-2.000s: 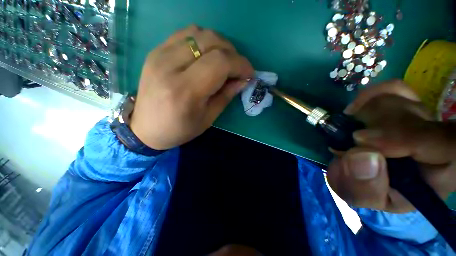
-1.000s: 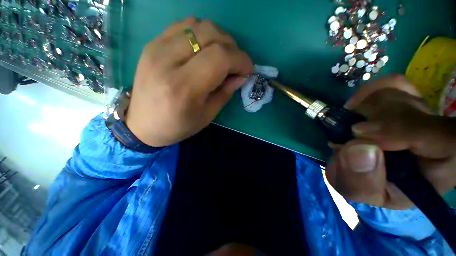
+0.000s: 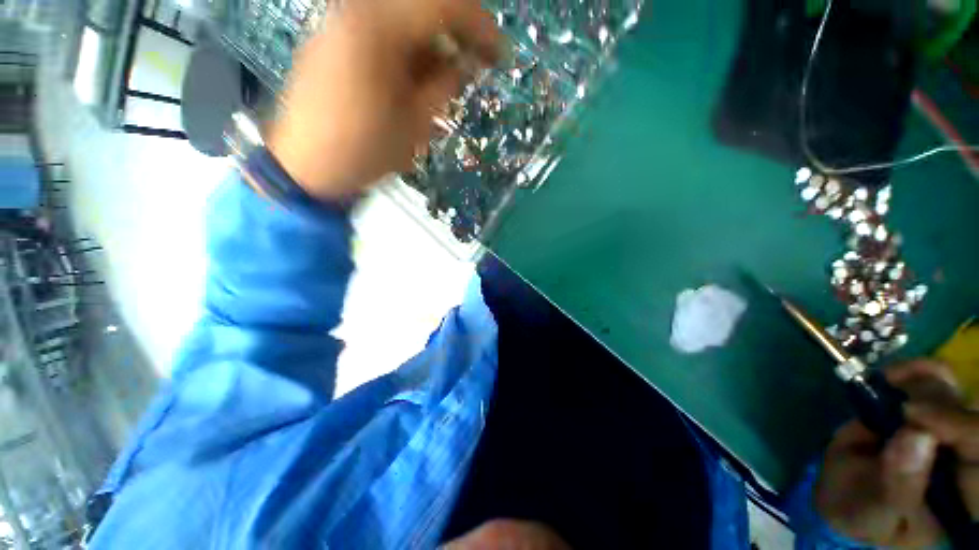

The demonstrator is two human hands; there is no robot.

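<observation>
My left hand (image 3: 370,91) is blurred and over the clear parts tray (image 3: 545,161) at the upper left; its fingertips are unclear, and I cannot tell if it holds anything. My right hand (image 3: 896,462) holds the soldering iron (image 3: 875,400) at the lower right, its brassy tip pointing up and left, off the white pad. The white pad (image 3: 707,318) lies on the green mat with no dark workpiece on it. Many dark shiny pieces fill the tray.
A pile of small shiny discs (image 3: 872,269) lies beyond the iron's tip. A black pad (image 3: 811,81) is at the far side, with a silvery wire (image 3: 807,107) looping over it. A yellow tape roll (image 3: 959,352) shows at the right edge. The mat's front edge runs diagonally.
The view has turned left. My left hand has left the white pad and moved over the tray. The dark workpiece is gone from the pad. The iron's tip has moved away from the pad.
</observation>
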